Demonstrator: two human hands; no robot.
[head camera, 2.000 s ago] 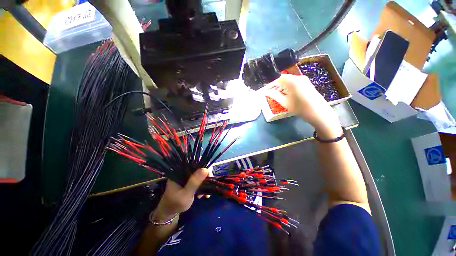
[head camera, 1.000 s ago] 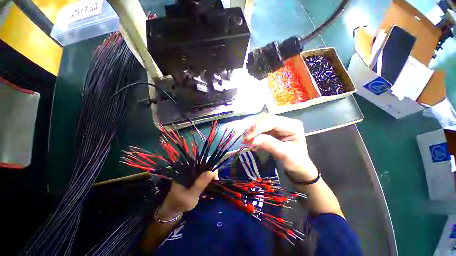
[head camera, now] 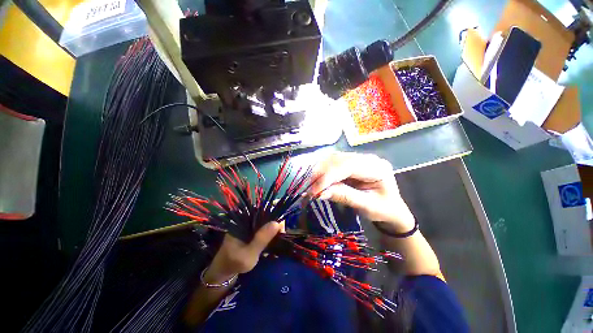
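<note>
My left hand (head camera: 242,255) is closed around the two-core cable bunch (head camera: 250,218), whose red and black ends fan upward above my thumb. To the right of the fist, other cable ends carry thicker red ferrules (head camera: 348,244). My right hand (head camera: 364,185) is at the right side of the fan, thumb and index finger pinched together at a wire end; a small red piece shows at the fingertips. The parts box (head camera: 408,127) holds loose orange-red ferrules (head camera: 372,105) on the left and dark ferrules (head camera: 421,94) on the right.
The crimping machine (head camera: 250,55) stands in front, with the black lamp head (head camera: 354,67) glowing beside it. Waiting cables (head camera: 127,123) lie at left, and a single cable (head camera: 169,105) loops near the machine. A smartphone (head camera: 515,64) rests on an open carton (head camera: 497,120). A clear box (head camera: 104,29) is top left.
My right hand has come from the left compartment of the parts box down to the cable fan, then shifted slightly left against the wire ends. My left hand keeps its hold.
</note>
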